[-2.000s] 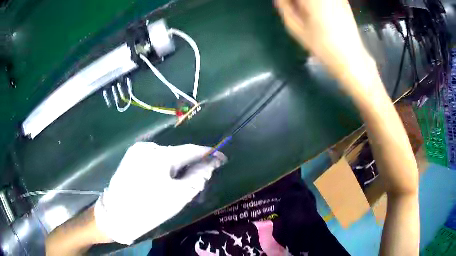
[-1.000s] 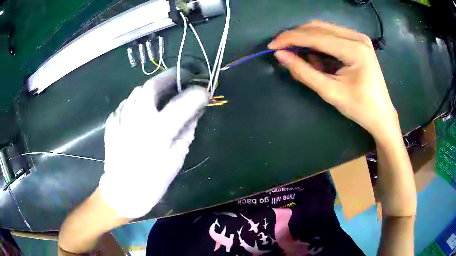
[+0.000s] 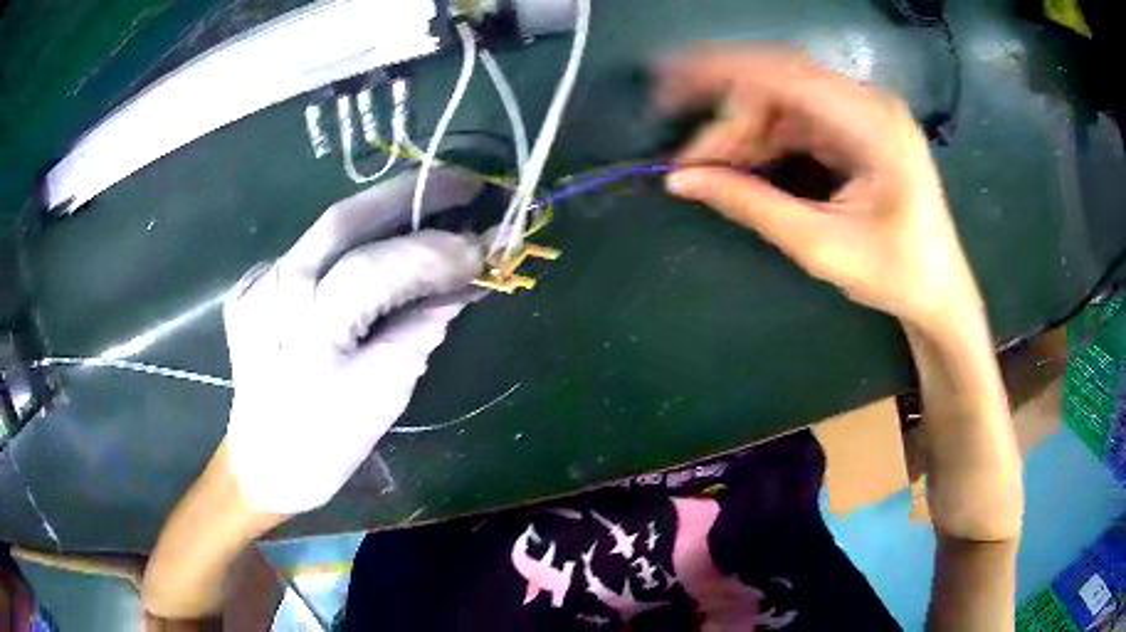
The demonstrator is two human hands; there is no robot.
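My left hand (image 3: 358, 321), in a white glove, grips the circuit board (image 3: 512, 269) near its edge, with tan prongs sticking out past the fingertips. White lead wires (image 3: 537, 154) run from the board up to the appliance body (image 3: 259, 87), a long white bar at upper left. Sleeved terminals (image 3: 358, 117) lie beside it. My bare right hand (image 3: 815, 185), partly blurred, holds the power cord's blue wire (image 3: 605, 184) between thumb and fingers; its end is beside the white leads above the board. Whether it touches the board cannot be told.
Thin solder wire (image 3: 136, 367) comes from the left edge under the glove, its free end curving out on the dark green mat (image 3: 642, 358). A cardboard box (image 3: 862, 454) is below the mat's edge at right. A green crate (image 3: 1094, 364) is at far right.
The right hand has gone from out at the top to holding the blue wire near the board. The left hand let go of the cord and took the board, which has since turned and lowered slightly.
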